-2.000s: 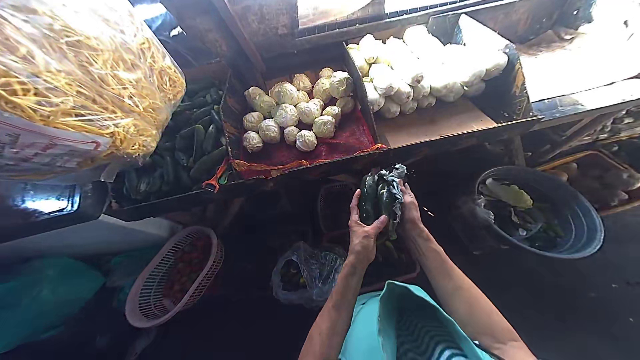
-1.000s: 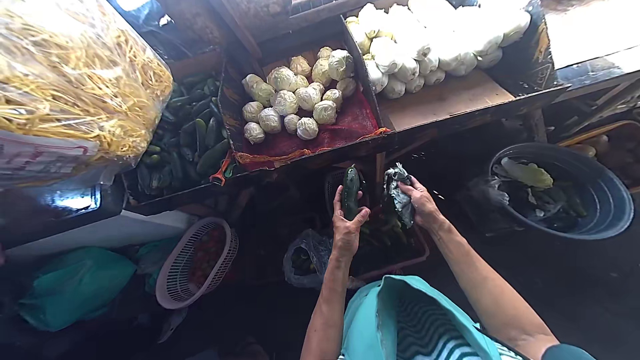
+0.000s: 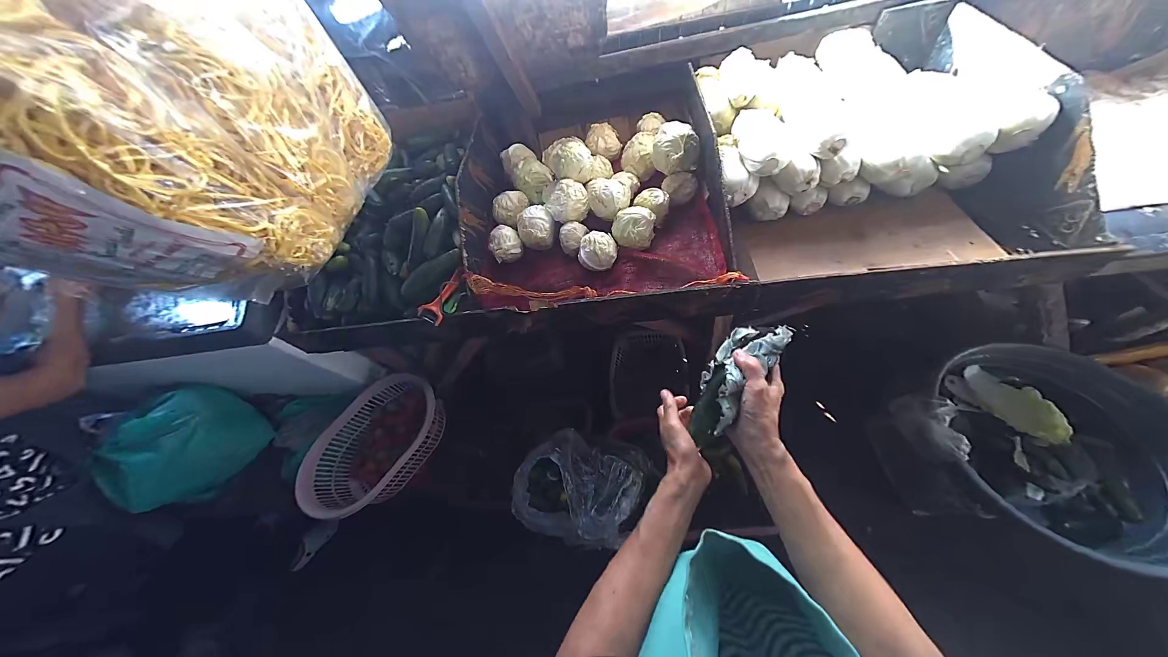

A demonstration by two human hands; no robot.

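A dark green cucumber (image 3: 708, 411) stands between my hands, in front of the produce stall. My left hand (image 3: 680, 438) cups its lower left side, with the fingers partly spread. Crumpled grey paper or cloth (image 3: 730, 374) is in my right hand (image 3: 759, 401), pressed against the cucumber's right side. My right fingers close over this crumpled piece, and it hides part of the cucumber. Small bits hang in the air beside my right hand. Below my hands, dark produce is partly visible in shadow.
Ahead are bins of cucumbers (image 3: 420, 237), round cabbages (image 3: 568, 199) and long pale cabbages (image 3: 762, 141). A noodle bag (image 3: 210, 119) fills the upper left, near another person's arm (image 3: 57, 360). Below stand a pink basket (image 3: 319, 465), a plastic bag (image 3: 584, 493) and, right, a tub (image 3: 967, 360).
One second ago my hands were apart, the left holding the cucumber and the right the crumpled piece. Now they have come together around the cucumber. Another person's arm has appeared at the left.
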